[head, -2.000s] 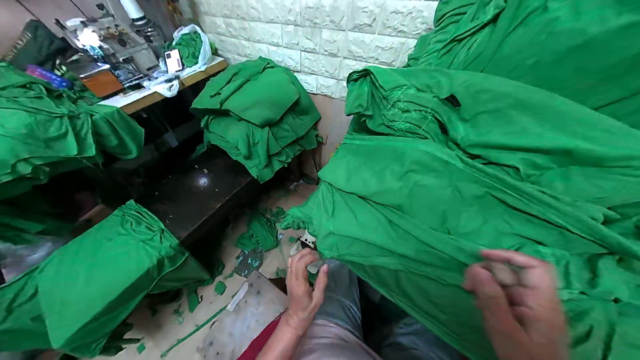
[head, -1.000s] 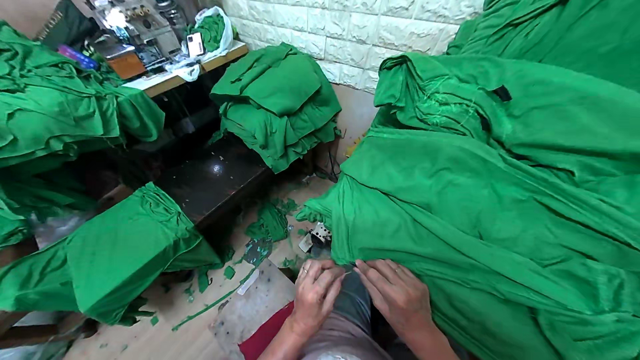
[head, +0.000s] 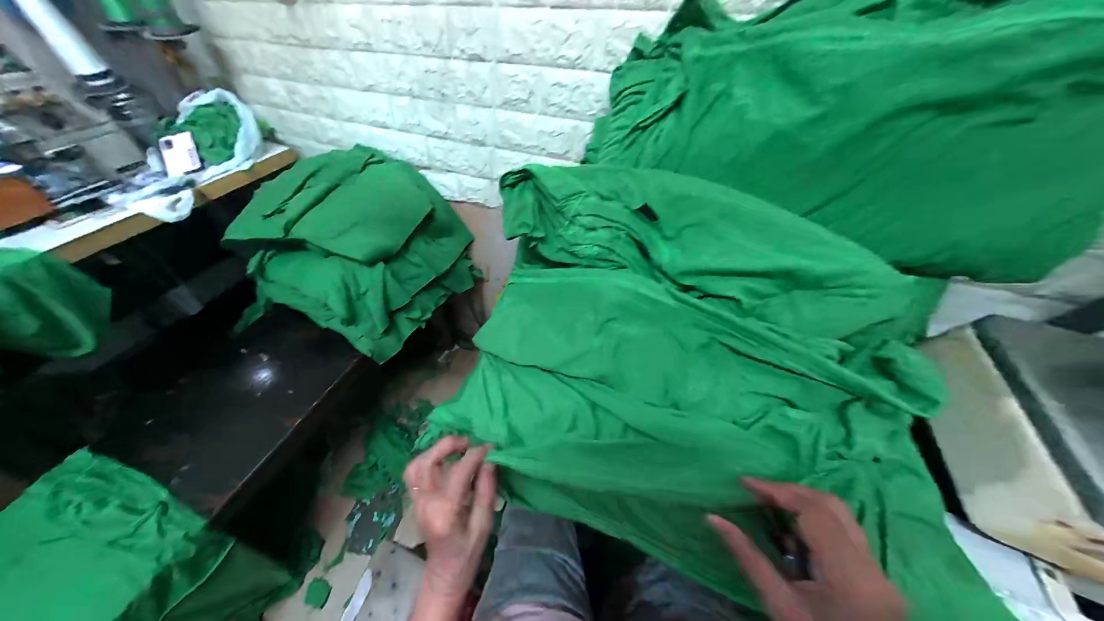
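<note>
A large green fabric piece (head: 655,388) lies spread in folds across the middle, hanging over the person's lap. My left hand (head: 453,496) pinches its near left edge between thumb and fingers. Over the fabric's near part, at lower right, my right hand (head: 802,543) has thumb and forefinger spread apart; a small dark object shows in its palm, too blurred to name. A small black tag (head: 646,211) shows on the fabric's upper fold.
Stacked green cloth (head: 362,233) rests on a dark bench (head: 259,405). More green fabric (head: 862,129) is heaped behind, by a white brick-pattern wall (head: 414,78). At left, a worktable (head: 112,226) holds a phone (head: 180,153) and plastic bag (head: 246,129). Scraps litter the floor.
My hands were close together at the fabric edge one second ago; the right has moved away to the right and spread its fingers. The view has shifted toward the right.
</note>
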